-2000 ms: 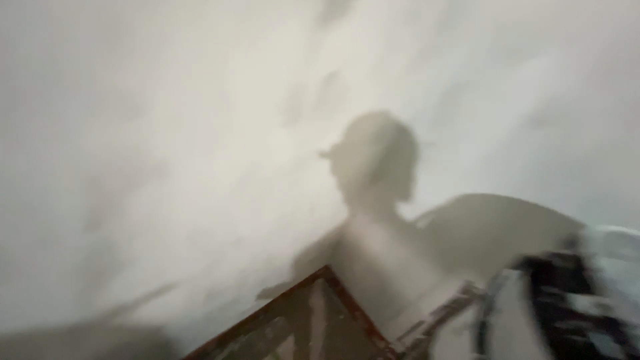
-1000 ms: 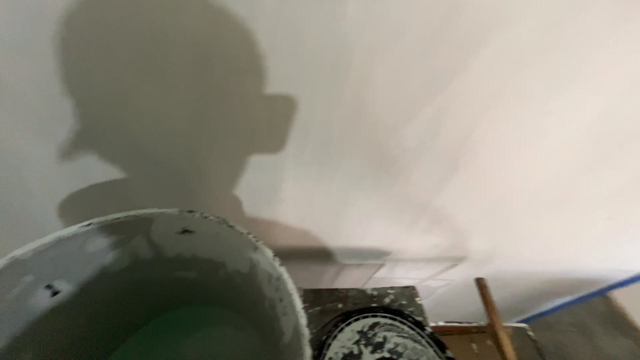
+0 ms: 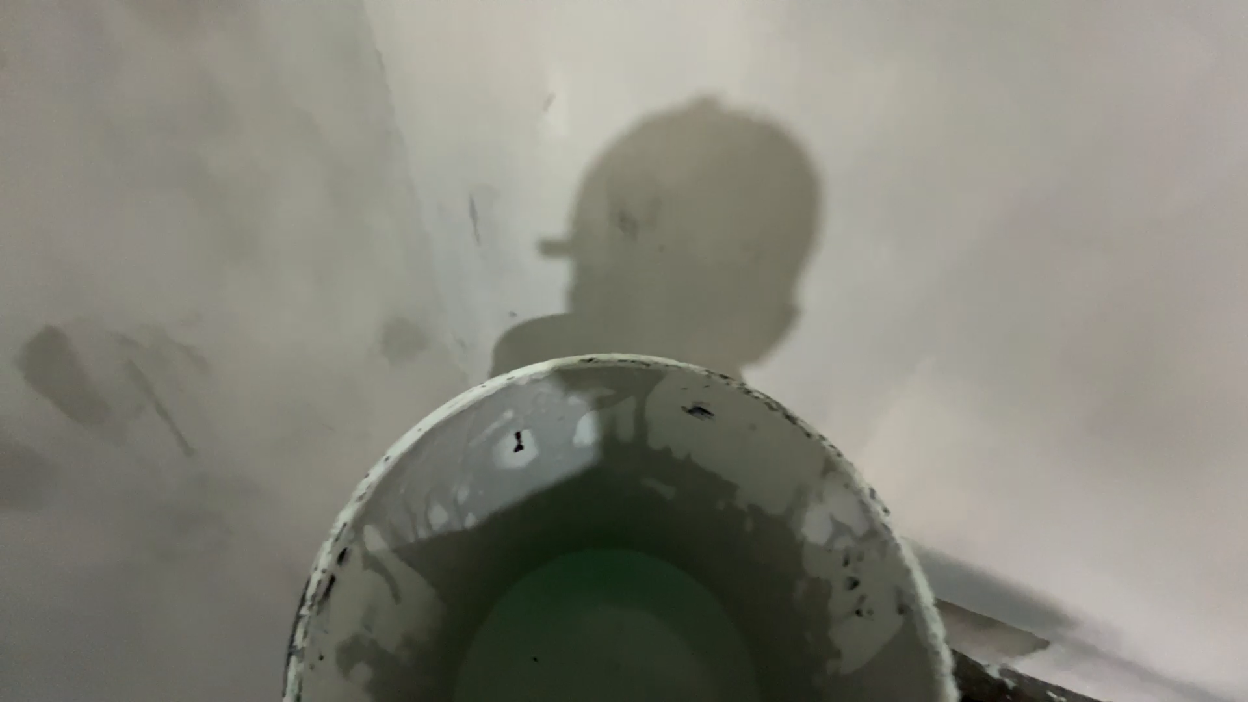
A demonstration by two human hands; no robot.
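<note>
A large bucket (image 3: 848, 546), its rim and inner wall crusted with pale plaster or paint, fills the lower middle of the head view. Greenish liquid (image 3: 604, 634) lies at its bottom. Neither my left hand nor my right hand shows, so what they hold or touch is hidden. Beyond the rim is a pale plastered wall (image 3: 1024, 244) with a shadow of a head on it.
Grey damp-looking patches and thin dark marks (image 3: 161, 405) are on the wall at the left. At the lower right, just past the bucket, a dark splattered edge (image 3: 1014, 682) shows, perhaps of a board.
The bucket, at the lower left one second ago, is now at the lower middle. The view has shifted; the round lid-like object and the wooden stick are out of sight.
</note>
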